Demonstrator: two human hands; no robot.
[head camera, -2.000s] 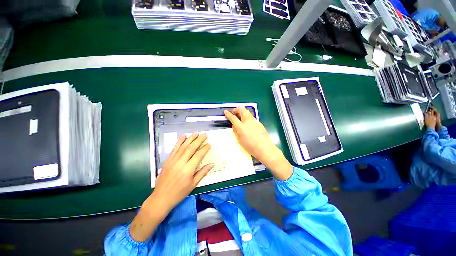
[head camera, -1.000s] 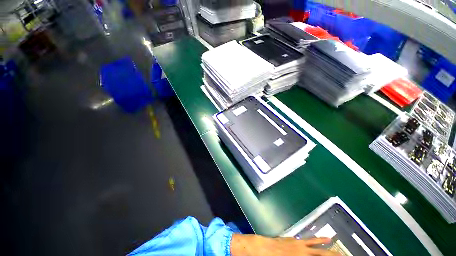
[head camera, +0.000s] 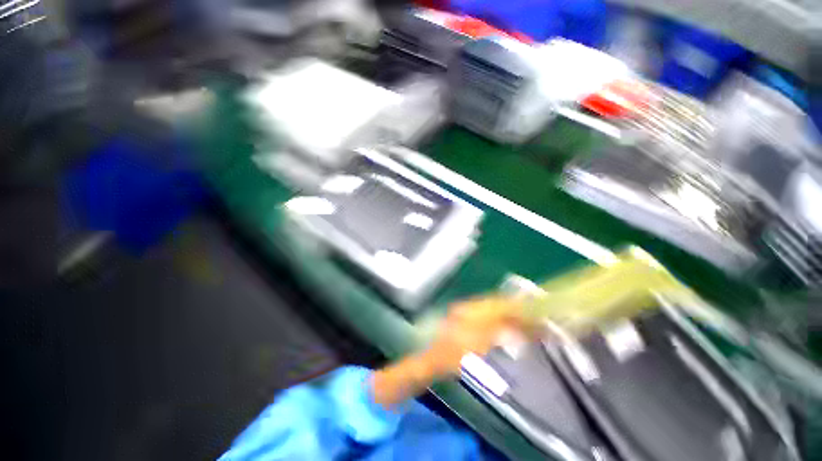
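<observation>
The picture is strongly blurred. My left hand (head camera: 460, 340) reaches in from the bottom and holds the left end of a pale yellow adhesive sheet (head camera: 617, 286). The sheet is raised across the far ends of two dark tablet back covers at the lower right. One cover (head camera: 536, 392) lies nearer my hand; the other cover (head camera: 667, 387) lies to its right, touching or overlapping it; I cannot tell which. Both show white patches. My right hand is out of the picture, and no tweezers can be made out.
A stack of covers (head camera: 388, 221) stands on the green bench beyond my hand. Behind it is a white-topped stack (head camera: 320, 103). Trays of small parts (head camera: 658, 194) stand at the right, past the white strip (head camera: 514, 207). A blue crate or stool (head camera: 135, 194) is on the floor at left.
My left hand, flat on the sheet over a cover before, now holds the sheet raised. Two covers now show at the lower right. The view has shifted, and my right hand is out of it.
</observation>
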